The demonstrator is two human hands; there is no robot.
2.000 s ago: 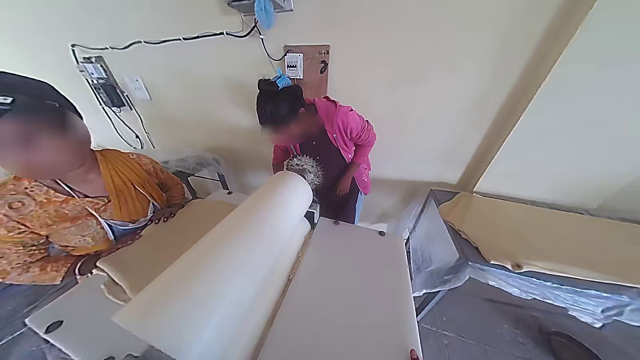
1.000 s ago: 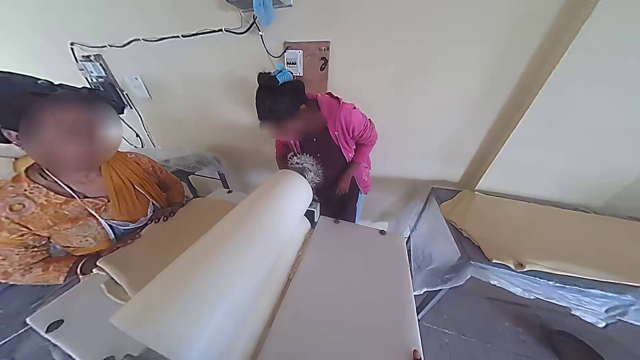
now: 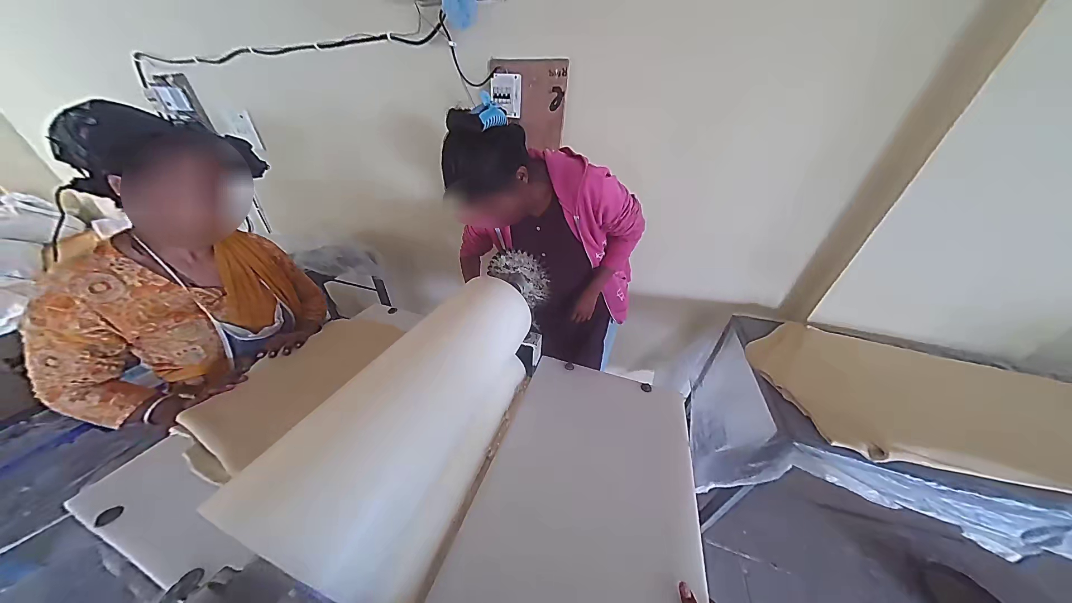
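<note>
Only some fingertips of my right hand (image 3: 687, 593) show, at the bottom edge beside the right edge of a flat white board (image 3: 578, 486); whether they grip it cannot be told. My left hand is out of view. A large pale roller (image 3: 377, 444) runs diagonally across the middle, with a narrow brown-edged gap between it and the board. On the roller's far left side lies a thick tan sheet (image 3: 293, 394), over another white board (image 3: 159, 502).
A person in orange patterned clothes (image 3: 167, 327) rests both hands on the tan sheet. Another person in a pink jacket (image 3: 599, 218) bends at the roller's far end. At right, a plastic-draped table (image 3: 737, 419) bears a tan sheet (image 3: 938, 394). A breaker box (image 3: 505, 94) hangs on the wall.
The person at left has raised and turned their head and moved further into view. My fingertips stay at the board's right edge.
</note>
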